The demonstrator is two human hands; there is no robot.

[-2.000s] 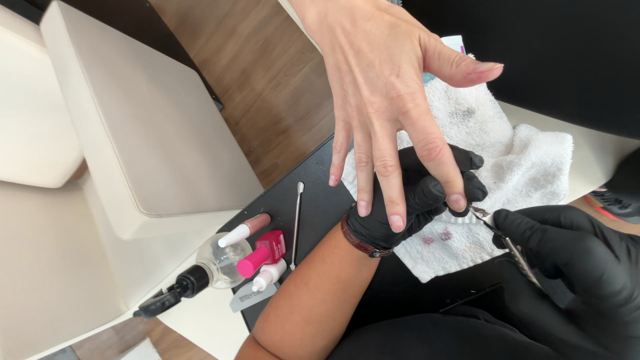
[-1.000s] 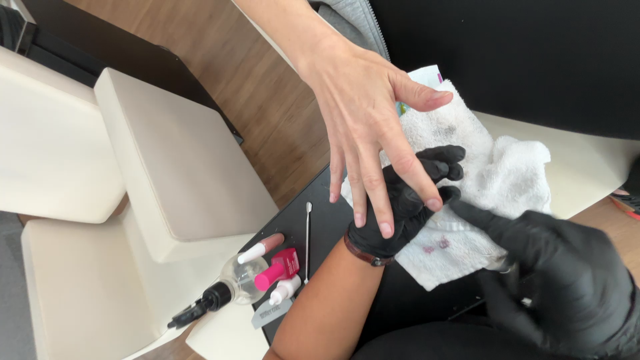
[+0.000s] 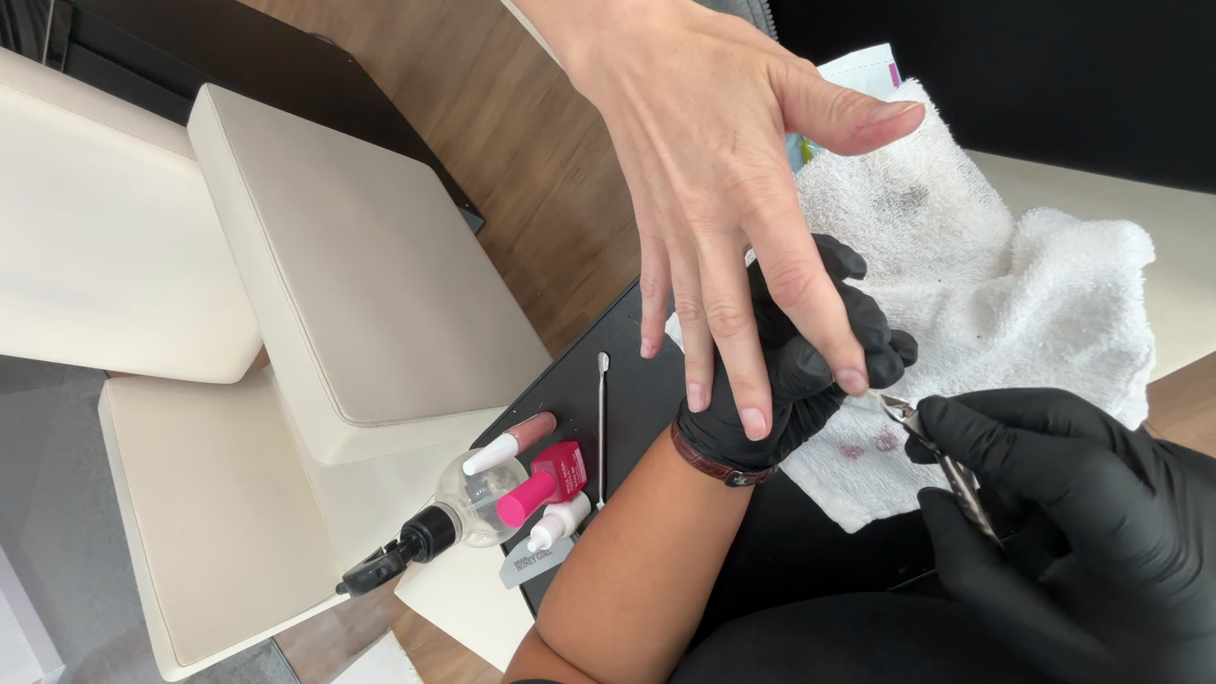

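Observation:
My left hand (image 3: 798,351), in a black glove, is shut on the index finger of another person's hand (image 3: 722,180), near its tip. That hand lies palm down with its fingers spread. In my gloved right hand (image 3: 1064,503) are metal cuticle nippers (image 3: 959,475), their jaws at the nail of the held finger. Whether the jaws touch the skin is too small to tell. Under the hands lies a white terry towel (image 3: 1035,285) with small reddish stains. A brown strap (image 3: 712,465) circles my left wrist.
A metal cuticle pusher (image 3: 601,427), a pink nail polish bottle (image 3: 560,473), a white-capped tube (image 3: 513,442), a small white bottle (image 3: 559,521), a grey nail file (image 3: 537,562) and a clear pump bottle (image 3: 465,499) are left of my forearm. Beige cushioned seats (image 3: 361,256) stand farther left.
My right hand was drawn slightly away and blurred one second ago; now the nippers are back at the held fingertip. My left hand keeps its hold on the finger.

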